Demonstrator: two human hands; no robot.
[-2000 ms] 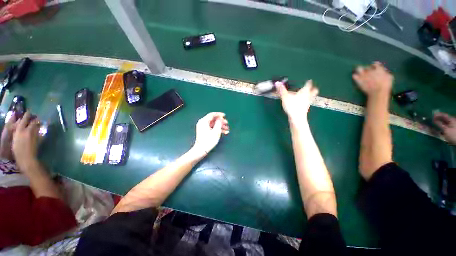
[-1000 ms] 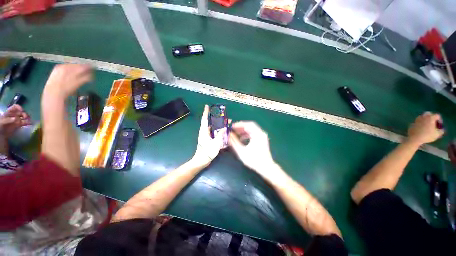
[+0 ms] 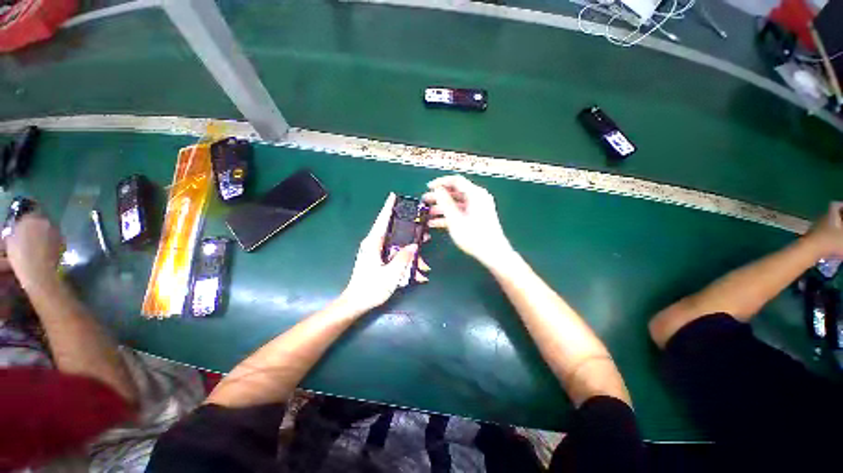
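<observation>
A black part-assembled handset (image 3: 404, 222) stands out above the green worktop in front of me, held upright with its long side pointing away. My left hand (image 3: 381, 263) is closed around its lower part, with the thumb across its face. My right hand (image 3: 464, 214) is at the handset's upper right edge, fingers bent and fingertips near or touching it. I cannot tell whether the right fingers hold a small part.
Left of my hands lie a smartphone (image 3: 277, 210), orange film strips (image 3: 177, 231) and several keypad phones (image 3: 209, 277). Two handsets (image 3: 455, 98) lie on the belt behind the pale rail (image 3: 370, 150). A grey post (image 3: 226, 69) rises at left. Neighbours' arms (image 3: 749, 277) reach in from both sides.
My right hand has moved from the handset's lower right side up to its upper right edge. The left thumb now lies across its face. The belt handsets have shifted left, and both neighbours' arms have moved.
</observation>
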